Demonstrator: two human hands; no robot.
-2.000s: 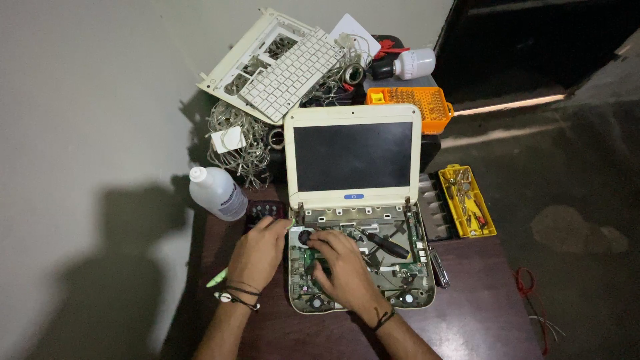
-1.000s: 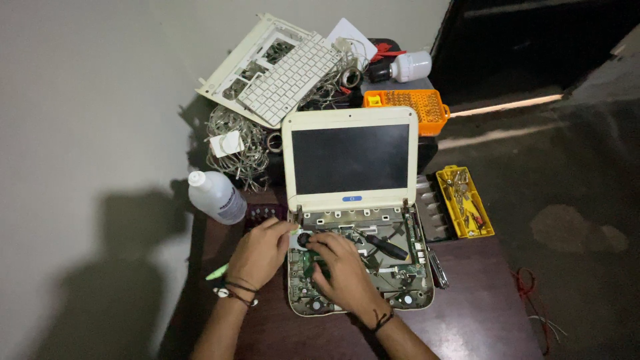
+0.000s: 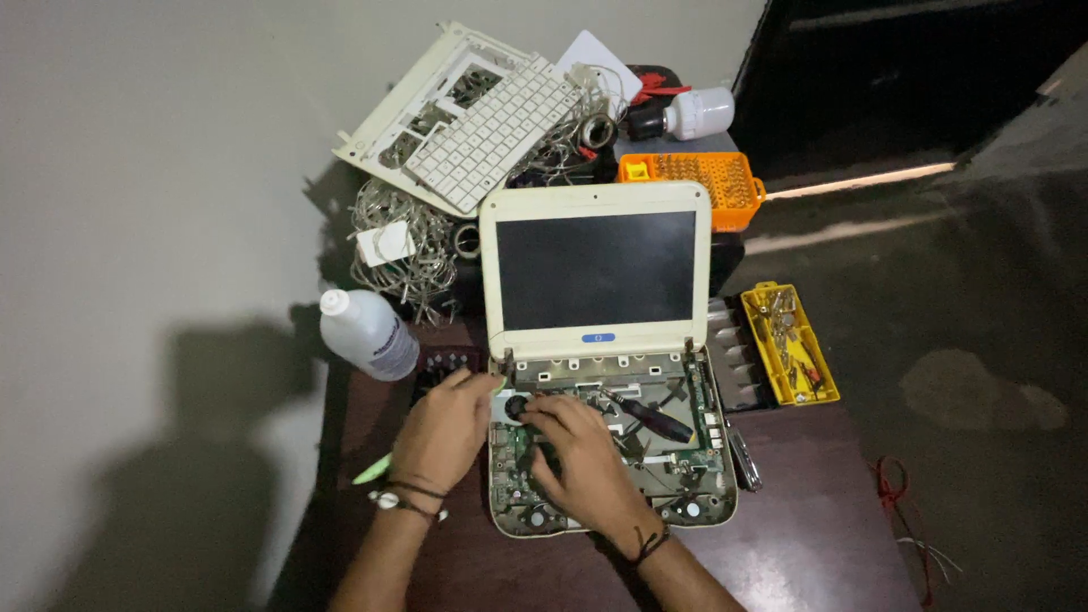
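Note:
An opened laptop (image 3: 597,344) lies on the dark table, its screen (image 3: 597,270) raised and its circuit boards bare. My left hand (image 3: 442,429) is at the left edge of the base, its fingertips near the hinge; a green thin tool (image 3: 372,470) sticks out behind it, and a green tip shows at the fingers. On the upper left of the base, the fingers of my right hand (image 3: 578,450) touch or nearly touch the round black cooling fan (image 3: 516,407). A screwdriver with a black handle (image 3: 659,420) rests across the right half of the base.
Left of the laptop stands a white plastic bottle (image 3: 367,333). Behind are tangled cables (image 3: 404,246), a loose white keyboard (image 3: 497,132) on a laptop casing (image 3: 382,110), an orange bit case (image 3: 722,191) and a light bulb (image 3: 701,113). A yellow box (image 3: 786,344) of small parts sits right.

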